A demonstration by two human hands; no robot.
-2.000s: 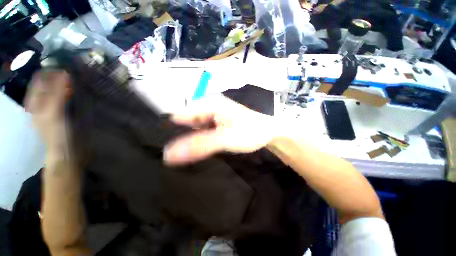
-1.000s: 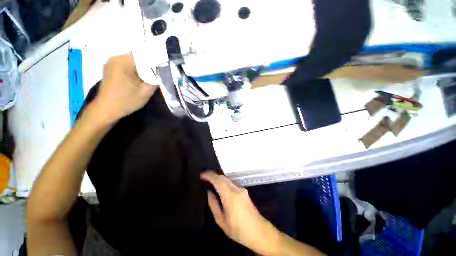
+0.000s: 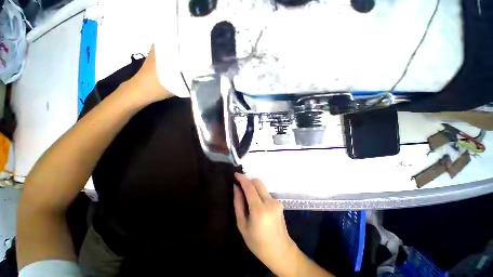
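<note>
A black garment piece (image 3: 157,178) lies on the white table's front part and hangs over its edge into the lap. The white sewing machine head (image 3: 319,54) covers the upper middle, with a bright curved metal guard (image 3: 213,119) at its left end. My left hand (image 3: 157,78) is on the cloth's far part, its fingers hidden behind the machine head. My right hand (image 3: 259,213) has its fingertips at the cloth's right edge, just below the guard; whether it pinches the cloth is unclear. The needle area is hidden.
A smartphone (image 3: 373,134) lies right of the guard. Brown card pieces (image 3: 432,172) and small snips (image 3: 471,144) lie further right. A blue strip (image 3: 87,62) is on the table's left. A blue crate (image 3: 352,238) stands below the table edge. Dark cloth (image 3: 478,65) drapes over the machine.
The view has moved closer over the machine head. The cloth has shifted from lifted in both hands to lying under the head. My left hand has gone behind the head; my right fingertips are near the guard.
</note>
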